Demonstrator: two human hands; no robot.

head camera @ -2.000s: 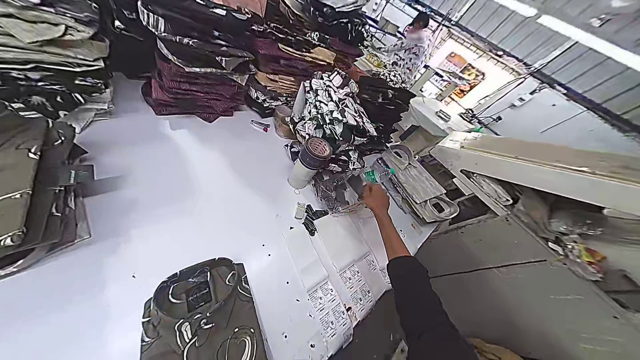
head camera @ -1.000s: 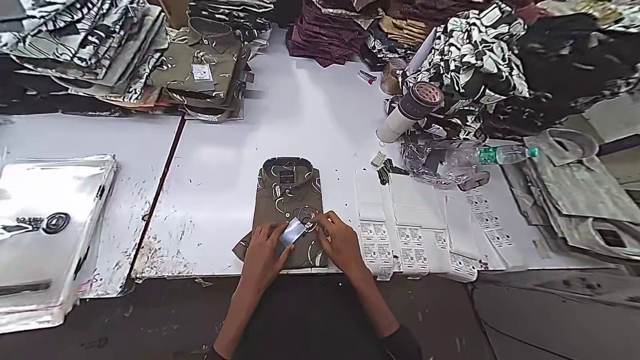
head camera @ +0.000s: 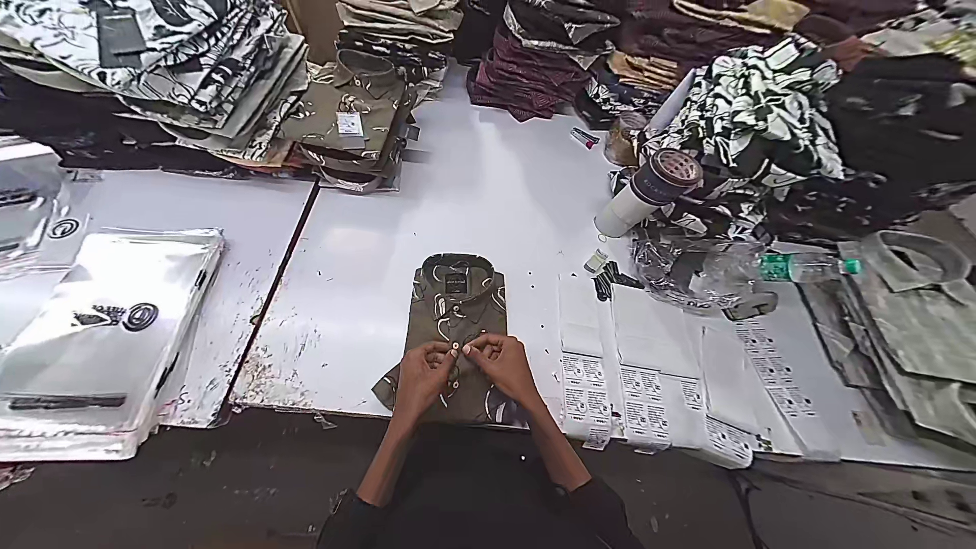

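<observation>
A folded dark olive patterned shirt [head camera: 438, 313] lies on the white table near its front edge, collar away from me. My left hand [head camera: 427, 371] is over the middle of its front, thumb and forefinger pinched beside a button [head camera: 455, 345] on the placket. Opposite it, my right hand [head camera: 499, 366] has its thumb and forefinger together at the right side of the same button. Whether either hand grips thread or cloth there is too small to tell. To the right lie strips of printed labels [head camera: 584, 381] and a small bundle of black tags [head camera: 605, 280].
Stacks of folded shirts [head camera: 351, 114] line the table's far side. Clear plastic bags [head camera: 99, 328] lie at left, beyond a table seam. A tape roll on a white tube [head camera: 637, 194], a plastic bottle [head camera: 808, 267] and grey folded garments [head camera: 915, 328] stand or lie at right.
The view has swung left since the first frame. My right hand, earlier out by the bottle, is over the shirt. The pale tag between my hands one second ago no longer shows there.
</observation>
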